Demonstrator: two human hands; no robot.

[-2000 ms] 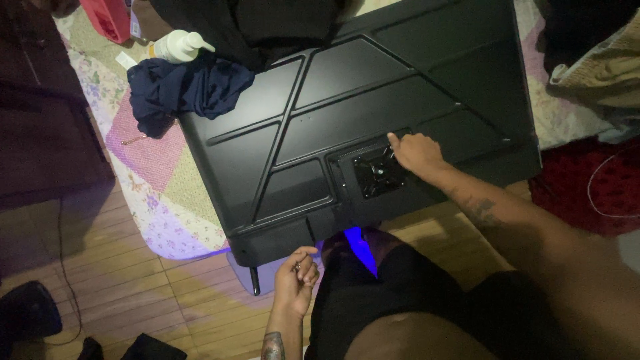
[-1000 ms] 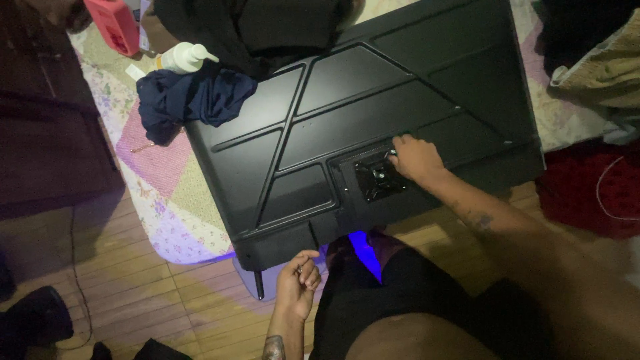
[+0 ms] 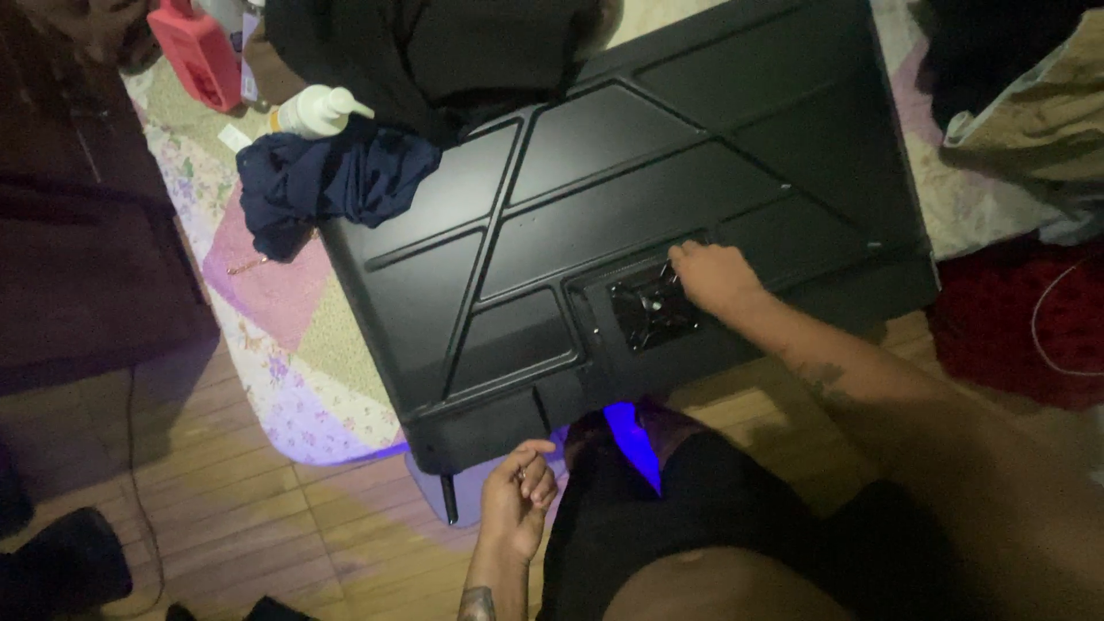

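Note:
A flat-screen television (image 3: 604, 207) lies back side up, its black rear panel crossed by raised ribs. My right hand (image 3: 711, 272) is at the upper right corner of the square metal mounting plate (image 3: 653, 309), fingers bent together; whether something small is between them cannot be told. My left hand (image 3: 520, 496) is curled below the panel's near left edge, palm partly up, with a small item perhaps between its fingers. A short black leg (image 3: 449, 498) sticks out at the panel's lower left corner.
Dark blue cloth (image 3: 332, 181) overlaps the panel's left corner, beside a white pump bottle (image 3: 315, 112) and a red bottle (image 3: 197, 56). Dark fabric (image 3: 431, 60) lies along the far edge. A patchwork cover (image 3: 302, 354) is under the television. A cable (image 3: 134, 483) runs over the floor at left.
My right hand has stayed around the mounting plate's upper right corner, its fingers shifting slightly and the index finger drawing in. My left hand has barely moved.

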